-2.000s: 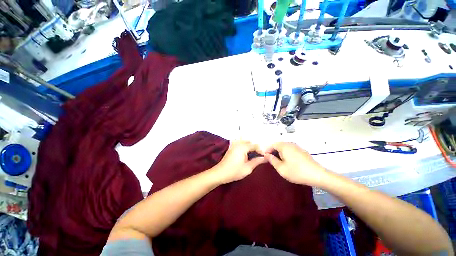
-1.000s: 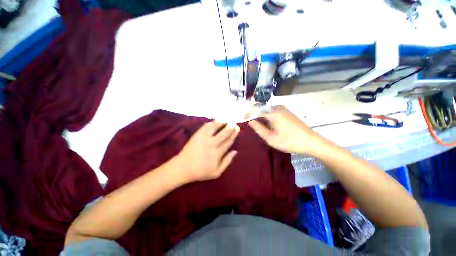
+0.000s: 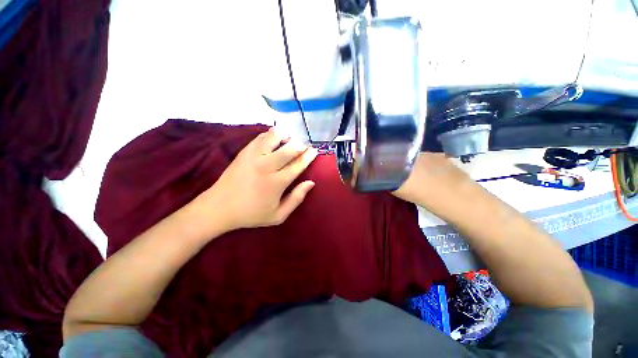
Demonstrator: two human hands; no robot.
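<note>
The maroon garment piece [image 3: 301, 238] lies over the table edge and my lap, its upper edge at the needle area [image 3: 325, 148] of the white sewing machine [image 3: 532, 42]. My left hand [image 3: 262, 178] rests flat on the cloth, fingertips close to the needle area, thumb apart from the fingers. My right hand [image 3: 420, 175] is mostly hidden behind the large curved chrome piece [image 3: 388, 105]; only its back edge and wrist show. What its fingers do is hidden.
A larger maroon bundle [image 3: 42, 91] hangs at the left. Snips [image 3: 562, 179] and black-handled scissors [image 3: 559, 156] lie at the right. A measuring tape [image 3: 559, 221] runs along the table's near edge. Below are a blue basket [image 3: 438, 308] and a bag of scraps [image 3: 483, 308].
The view has moved closer to the machine, and the chrome piece now covers my right hand. The cloth edge has gone from being pinched between both hands to lying at the needle area.
</note>
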